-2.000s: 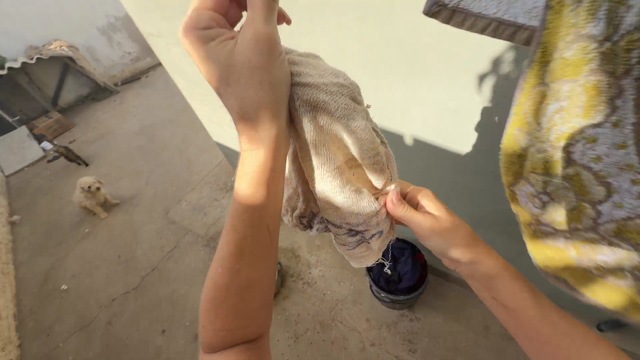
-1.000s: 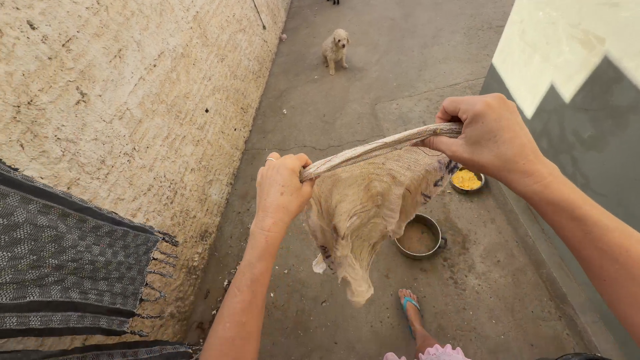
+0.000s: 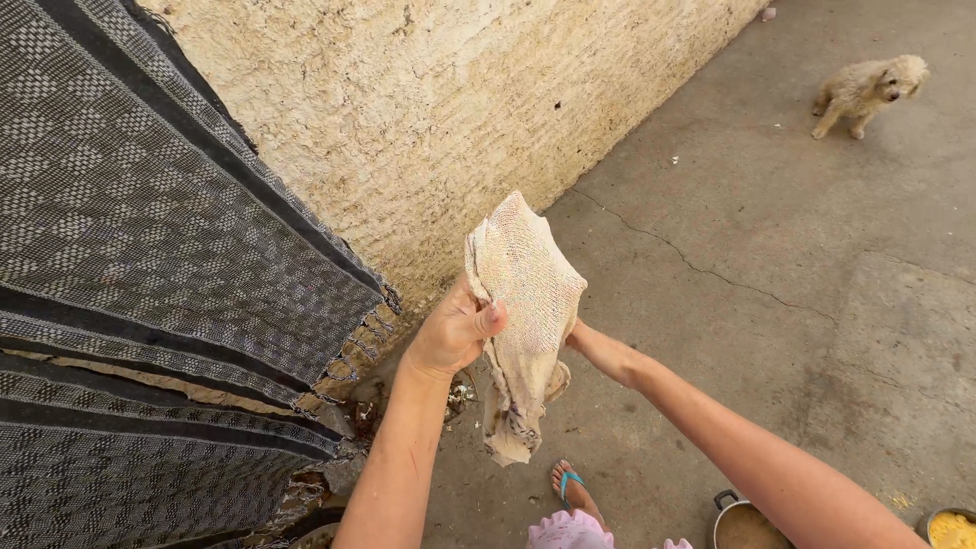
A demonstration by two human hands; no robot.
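A damp-looking beige knitted cloth (image 3: 534, 282) is bunched up between my two hands at the middle of the view, its lower end hanging with dark marks on it. My left hand (image 3: 456, 326) grips its left edge, thumb lying on top of the fabric. On the other side my right hand (image 3: 583, 335) goes behind the cloth, so most of its fingers are hidden. Dark grey patterned fringed cloths (image 3: 175, 206) hang at the left, apart from my left hand.
A rough plastered wall (image 3: 427, 99) runs up behind the cloths. A small light-furred dog (image 3: 858, 95) is on the concrete ground, upper right. A metal pot (image 3: 751, 526) and a bowl of yellow stuff (image 3: 951, 530) stand lower right, near my sandalled foot (image 3: 570, 484).
The beige cloth was stretched in a twisted band between my raised hands; now my hands are closer together and it is bunched. The view has turned left toward the hanging cloths.
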